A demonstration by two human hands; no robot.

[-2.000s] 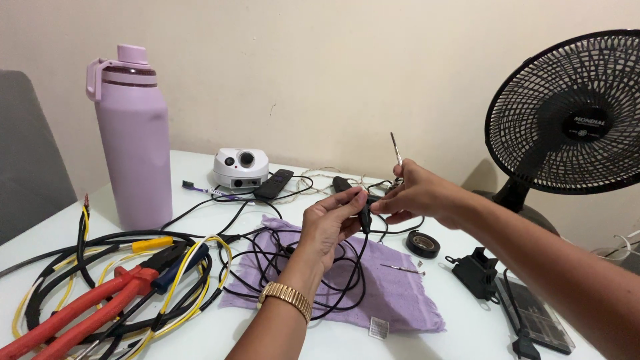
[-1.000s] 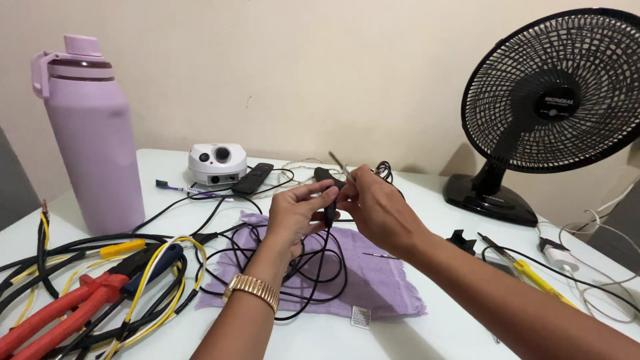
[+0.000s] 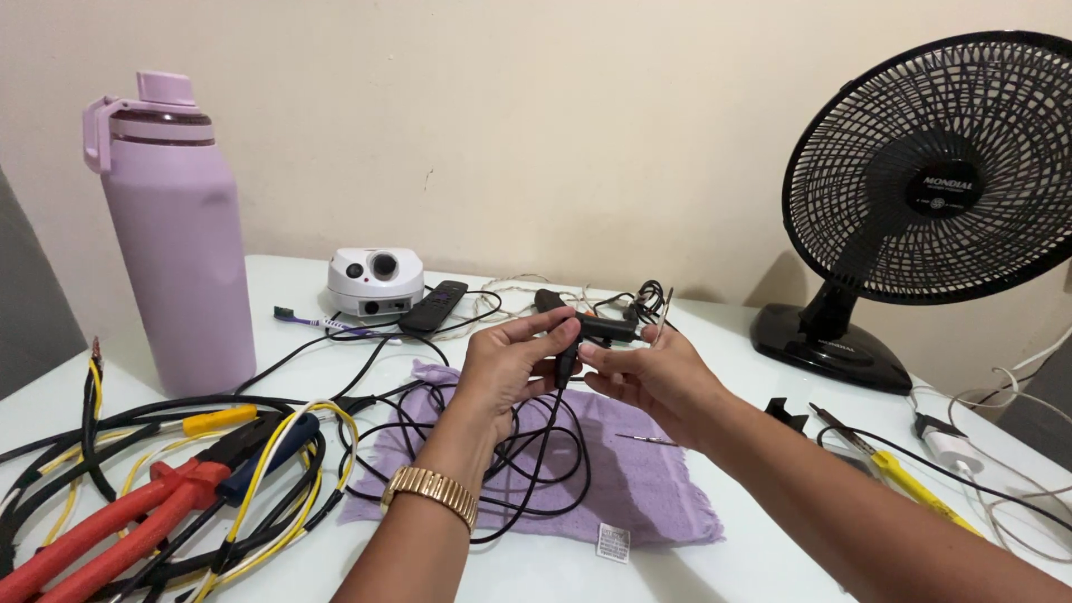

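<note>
My left hand pinches a black cable connector between thumb and fingers, above a purple cloth. The connector's black cable hangs down into loose loops on the cloth. Close on its right, my right hand touches the connector with its fingertips and keeps a thin metal tool, pointing up, between its fingers; the tool's kind cannot be told. Behind both hands lies a black handled device, partly hidden. Slim metal tweezers or a similar tool rest on the cloth.
Red-handled pliers lie on coiled cables at left, near a lilac bottle. Behind are a white device, a remote control and a toothbrush. At right stand a black Mondial fan and a yellow-handled soldering iron.
The thin tool in my right hand has tipped from a leftward lean to nearly upright since one second ago. Both hands stay close together at the connector.
</note>
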